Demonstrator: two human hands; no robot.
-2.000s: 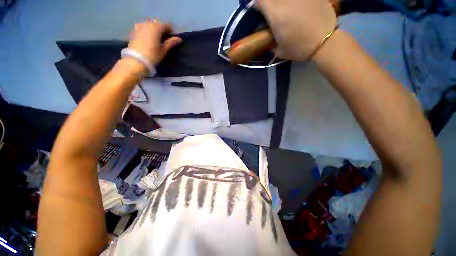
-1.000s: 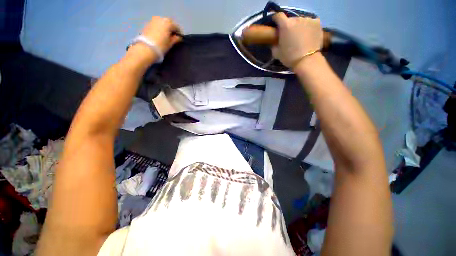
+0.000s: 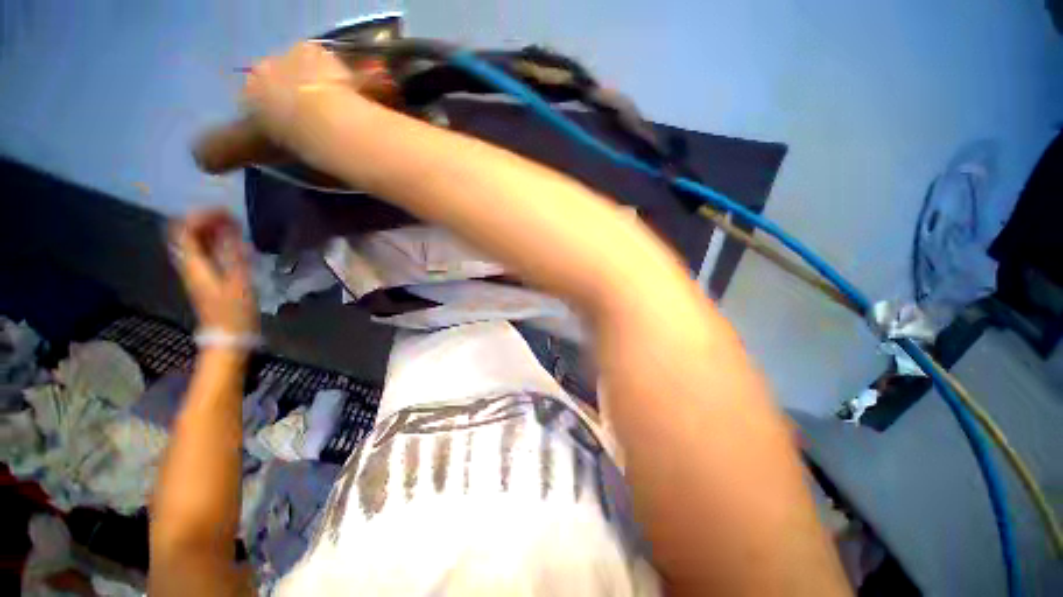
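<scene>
A dark garment piece (image 3: 729, 166) lies on the pale blue table, with pale interlining (image 3: 408, 259) showing along its near side. My right hand (image 3: 297, 93) is closed around the brown wooden handle of the steam iron (image 3: 233, 146) at the garment's left end. The iron is blurred, and whether its plate touches the cloth cannot be told. My left hand (image 3: 212, 251) is off the garment, near the table's front edge at the left. It is blurred and its fingers look curled; nothing is seen in it.
A blue hose (image 3: 804, 251) and a paler cord run from the iron over my right forearm to the lower right. A crumpled blue-grey cloth (image 3: 962, 222) and a white scrap (image 3: 903, 321) lie at the right. Fabric heaps (image 3: 88, 408) and a dark grid (image 3: 157, 338) are below left.
My right hand has carried the iron from the garment's middle to its left end, bringing the hose across. My left hand has let go of the garment's far edge and moved down and left.
</scene>
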